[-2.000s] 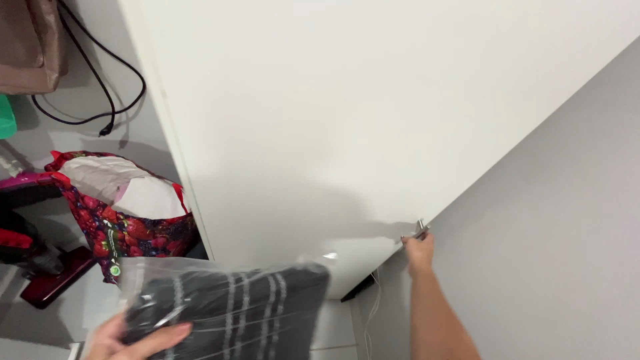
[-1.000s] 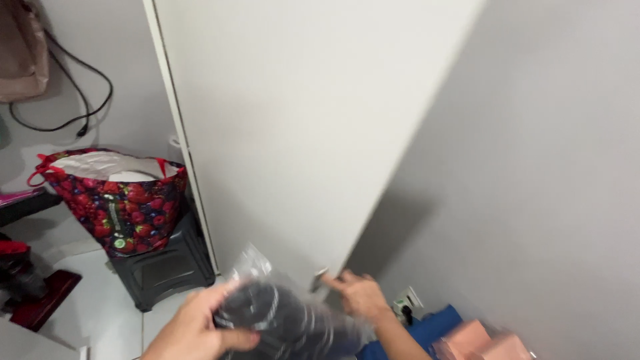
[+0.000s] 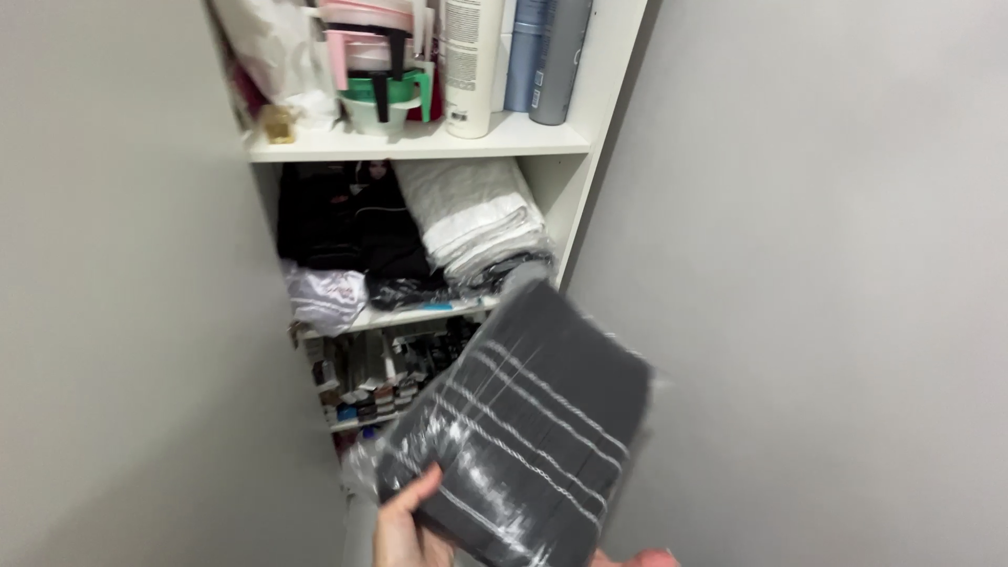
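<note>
My left hand (image 3: 409, 520) grips the lower left edge of a dark grey folded textile with white braided stripes (image 3: 543, 394), wrapped in clear plastic. Only fingertips of my right hand (image 3: 638, 559) show at the bottom edge, beside the package's lower right corner; whether they press on it I cannot tell. Behind the package stands a white shelf unit. One shelf holds folded white towels (image 3: 480, 213), folded black cloth (image 3: 339, 220) and a shiny lilac cloth bundle (image 3: 327, 295).
On the upper shelf (image 3: 425, 146) are stacked tinting bowls (image 3: 382, 87), a white bottle (image 3: 470, 71) and a grey bottle (image 3: 561, 63). Many small boxes (image 3: 370, 378) fill the lower shelf. A pale door panel (image 3: 142, 276) is at left, a grey wall (image 3: 803, 236) at right.
The white door has been opened, and the shelves behind it now show. My right hand has left the door's handle. The plastic-wrapped textile, still in my left hand, is now raised before the shelves.
</note>
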